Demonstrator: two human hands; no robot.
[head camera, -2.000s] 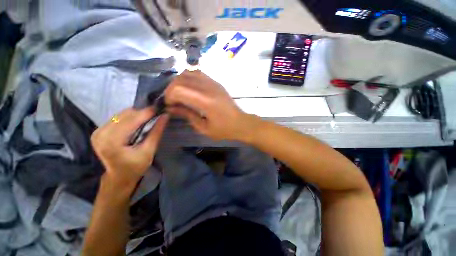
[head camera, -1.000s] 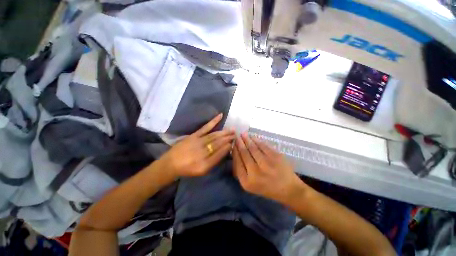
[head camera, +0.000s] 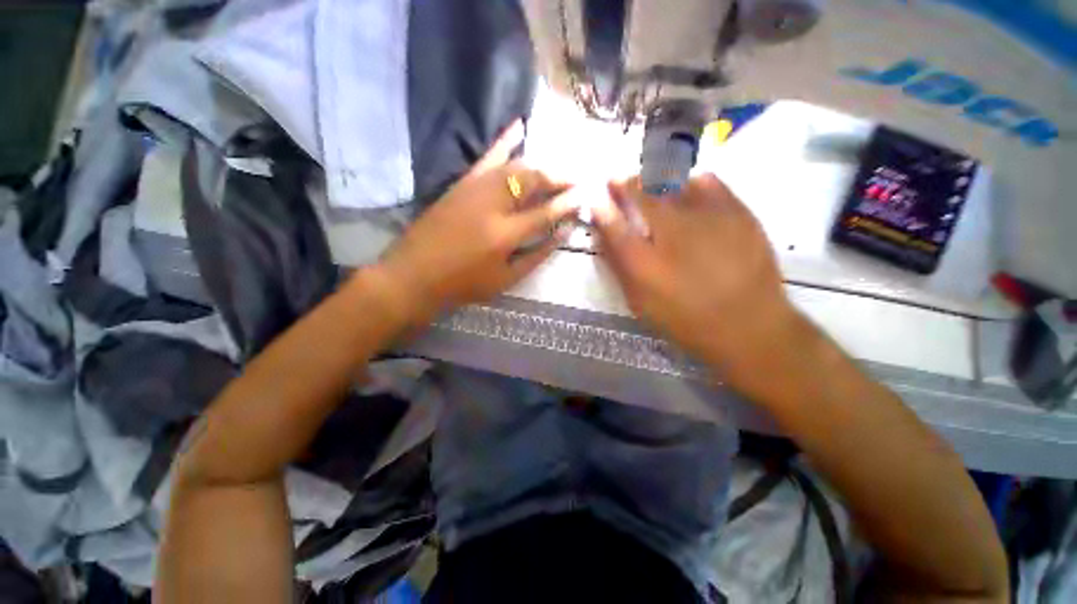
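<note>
A garment piece with a whitish stitched band (head camera: 364, 100) and a dark grey panel (head camera: 464, 83) lies on the machine table, left of the needle area. My left hand (head camera: 484, 230) is at the panel's lower right edge, fingers pointing at the needle area. My right hand (head camera: 697, 254) is just below the presser foot area, fingertips close to my left fingertips. Glare and blur hide what lies between the fingertips, so I cannot tell whether either hand grips cloth. The machine's needle end (head camera: 608, 89) is above the hands.
The white sewing machine head (head camera: 827, 77) spans the upper right. A phone (head camera: 907, 201) lies on the machine bed. A dark and red item (head camera: 1043, 342) is at the right edge. Light and dark grey cloth (head camera: 106, 389) is heaped at left. A ruler (head camera: 567, 336) runs along the table front.
Both hands have moved up from the table's front edge to the needle area. The banded dark panel has moved up the table. The camera view has also shifted.
</note>
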